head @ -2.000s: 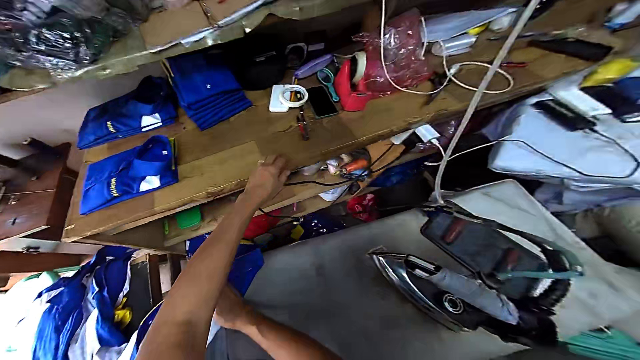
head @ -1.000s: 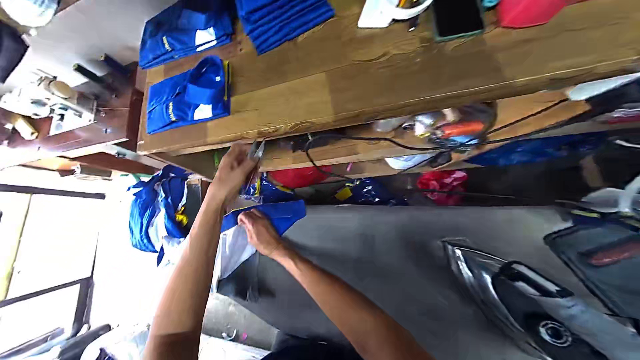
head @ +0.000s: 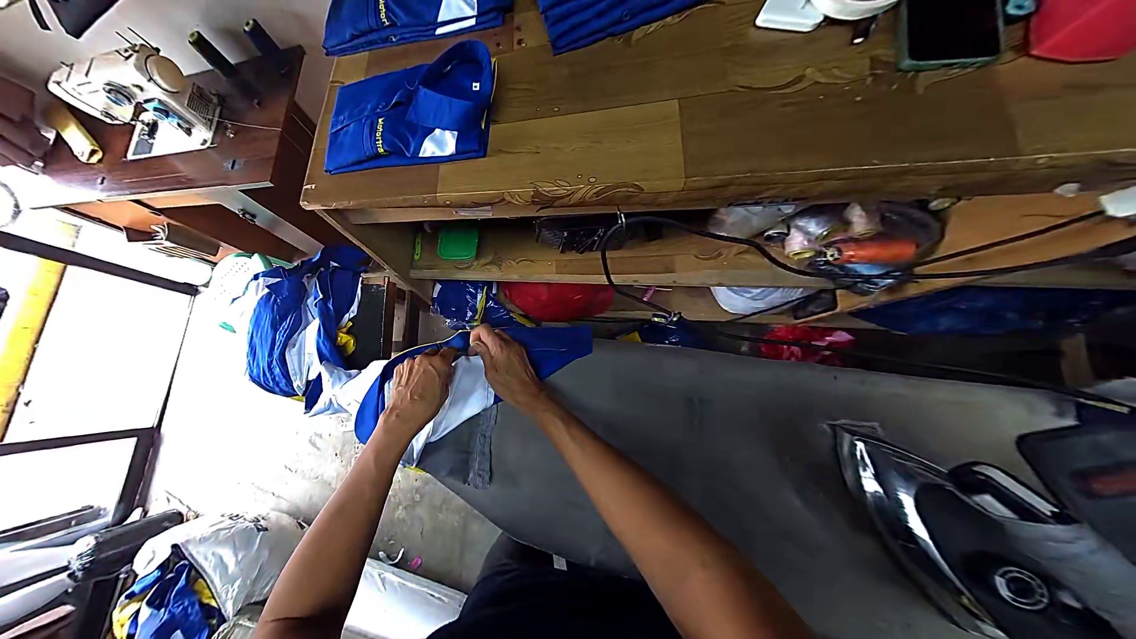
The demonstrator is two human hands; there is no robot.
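Note:
A blue and white garment (head: 466,395) with thin yellow edging lies across the narrow end of the grey ironing surface (head: 683,453). On its left part my left hand (head: 422,386) grips the blue cloth. Close beside it, my right hand (head: 504,366) pinches the garment's upper edge. Whether a small tool is between the fingers cannot be told. At the right, a steam iron (head: 941,532) rests on the grey surface, away from both hands. Folded blue shirts (head: 413,111) with yellow lettering lie on the wooden table above.
The wooden table (head: 754,133) overhangs a shelf with a black cable (head: 763,253) and thread spools (head: 874,251). A phone (head: 950,35) lies on top. A sewing machine (head: 133,84) stands upper left. More blue and white garments (head: 297,328) hang left; a stuffed sack (head: 231,550) sits lower left.
My left hand has moved down from the table's edge, where it held a small, unclear thing, onto the garment beside my right hand. The view has swung left since the first frame.

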